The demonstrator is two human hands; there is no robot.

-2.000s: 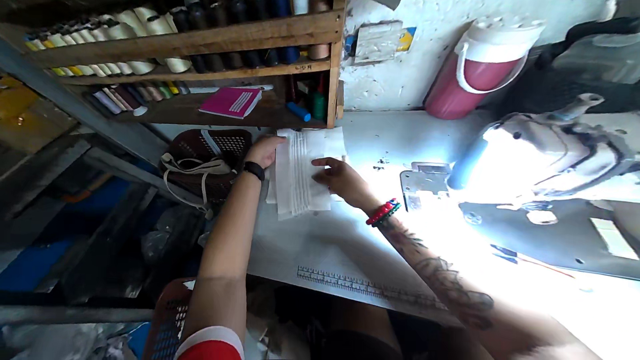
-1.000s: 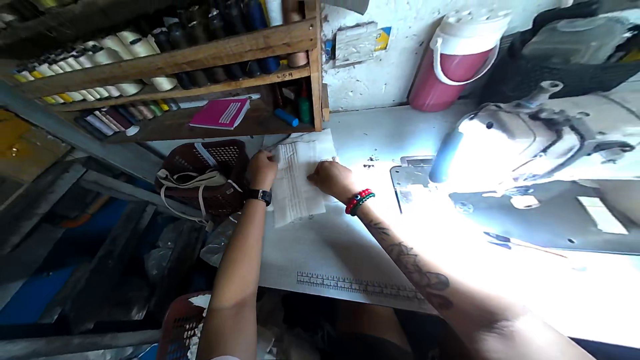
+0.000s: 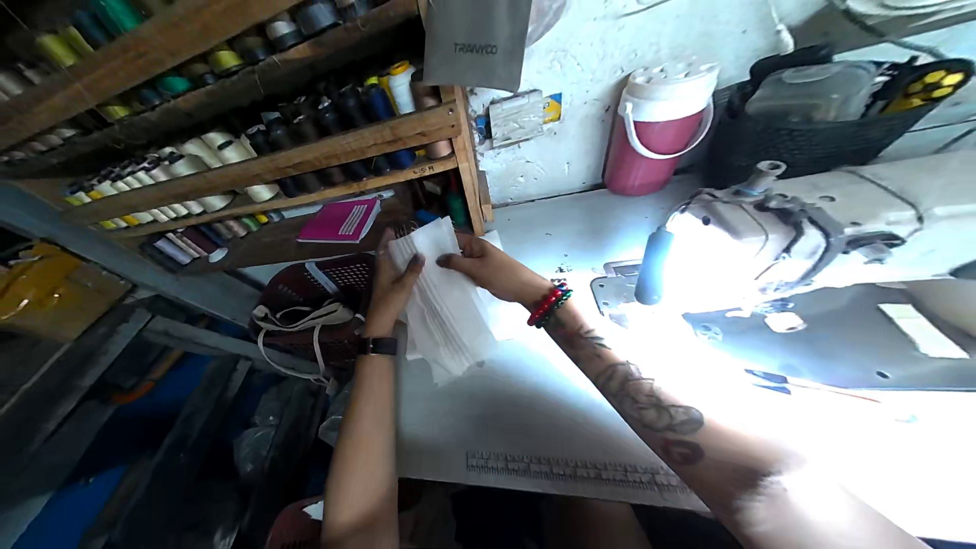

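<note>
A pleated piece of white fabric (image 3: pixel 446 313) is raised at its far end between my two hands, above the left part of the pale sewing table (image 3: pixel 534 427). My left hand (image 3: pixel 393 278) grips its left edge, thumb on top. On the far right side, my right hand (image 3: pixel 488 267) pinches the same fabric between thumb and fingers. More white cloth (image 3: pixel 499 309) lies under and beside it. To the right stands a sewing machine (image 3: pixel 823 221) with a bright lamp (image 3: pixel 654 263) near its needle area.
Wooden racks (image 3: pixel 267 168) of thread spools and a pink notebook (image 3: pixel 339 220) are at the upper left. A brown perforated basket (image 3: pixel 335 274) adjoins the table. A pink jug (image 3: pixel 656 130) and dark basket (image 3: pixel 808 137) stand behind. A ruler (image 3: pixel 572 467) lies along the front edge; thread snips (image 3: pixel 770 377) lie at right.
The pleated fabric lay flat on the table under my hands; its far end is now lifted and both hands grip it. The view has tilted upward.
</note>
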